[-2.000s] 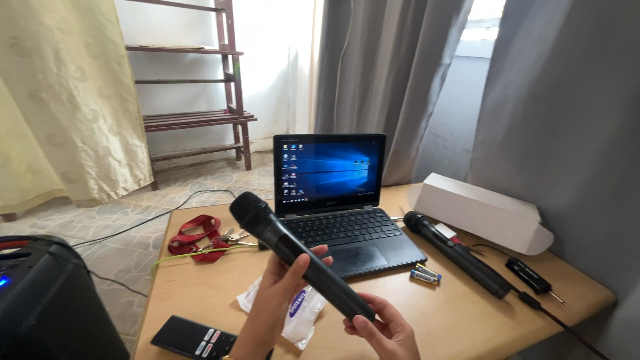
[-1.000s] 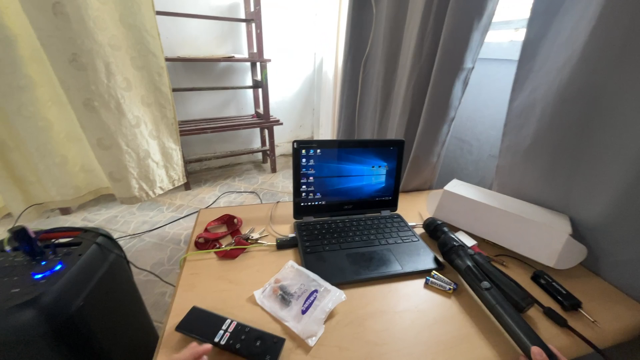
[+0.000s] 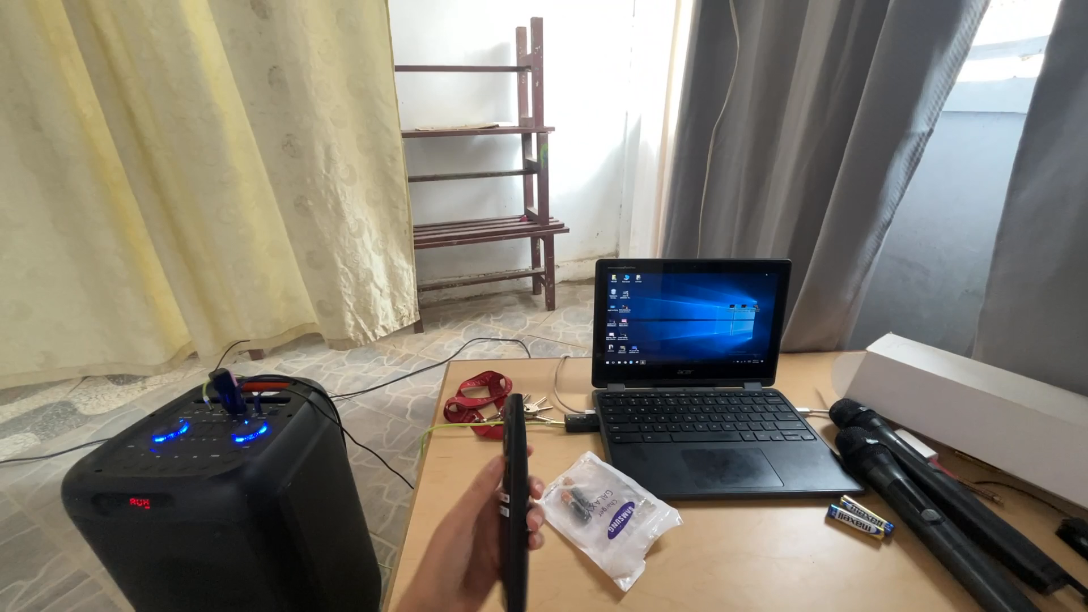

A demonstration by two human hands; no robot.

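Observation:
A black remote control [image 3: 515,501] stands on edge in my left hand [image 3: 476,531], which is closed round it just left of a clear Samsung plastic bag [image 3: 610,517] with small dark items inside. My right hand is out of view. On the right of the table, two black handheld microphones [image 3: 922,514] [image 3: 960,493] lie side by side. Two Maxell batteries [image 3: 858,520] rest to their left, below an Acer laptop [image 3: 687,433] that is open with its desktop showing. Keys on a red lanyard [image 3: 480,404] lie behind the remote.
A black speaker [image 3: 229,510] with blue lights and a plugged-in stick stands left of the wooden table [image 3: 722,569]. A long white box [image 3: 969,416] lies at the back right. Cables [image 3: 399,387] run over the floor, and a wooden rack [image 3: 535,178] stands behind.
The remote has come up off the table into my left hand. The microphone that was in my hands now lies beside the other one, and my right hand has left the view. The view has turned left.

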